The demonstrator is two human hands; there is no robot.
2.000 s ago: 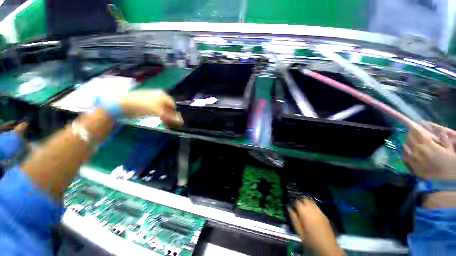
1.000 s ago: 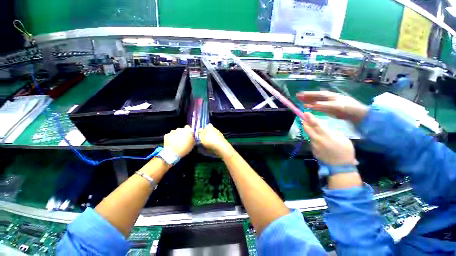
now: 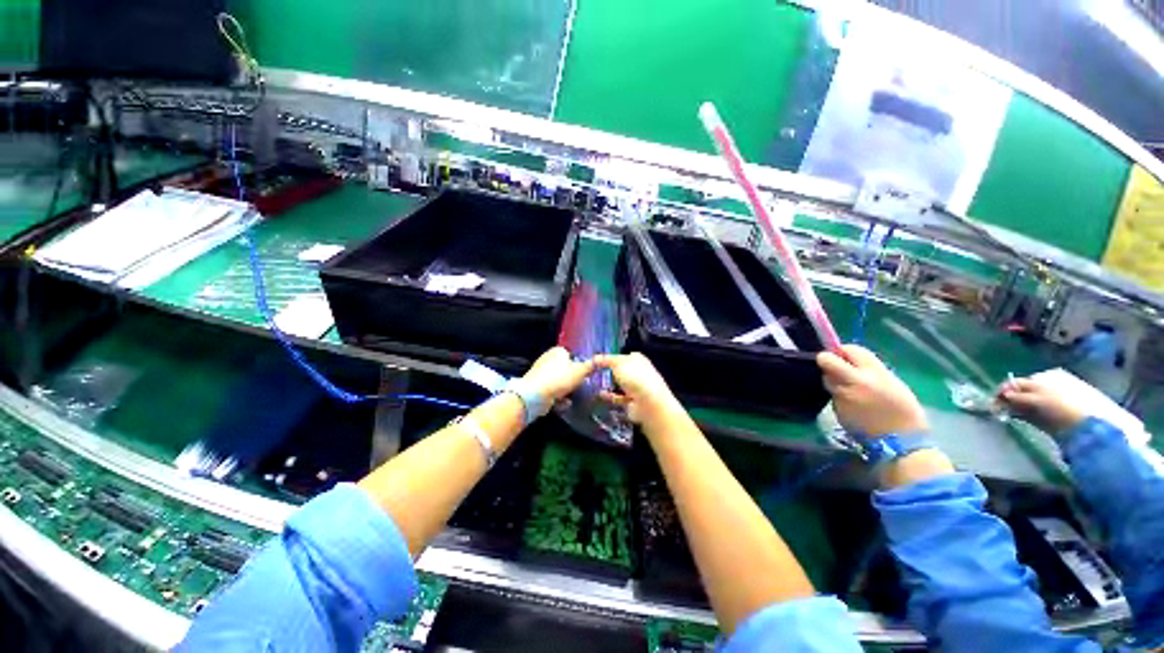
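My left hand point(image 3: 552, 379) and my right hand point(image 3: 634, 383) meet at the shelf edge, between two black totes. Both have their fingers closed on the near end of a clear plastic bag point(image 3: 591, 334) with red and bluish parts showing through. The bag lies in the gap between the totes. A light blue strap is on my left wrist. Below my hands is a bin of bright green pieces point(image 3: 577, 506). What exactly my fingertips pinch is blurred.
Black totes point(image 3: 440, 328) point(image 3: 728, 373) stand on the shelf. Another person's hand point(image 3: 876, 398) at right holds a long pink-and-clear tube point(image 3: 774, 235); their other hand point(image 3: 1044, 403) is farther right. Papers point(image 3: 147, 239) lie left. Circuit boards point(image 3: 115, 517) line the rail. A blue cord point(image 3: 283, 334) hangs left.
My hands came together at the bag within the last two seconds and remain there. The other person's tube has swung more upright, and their far hand has moved away right. The view has turned.
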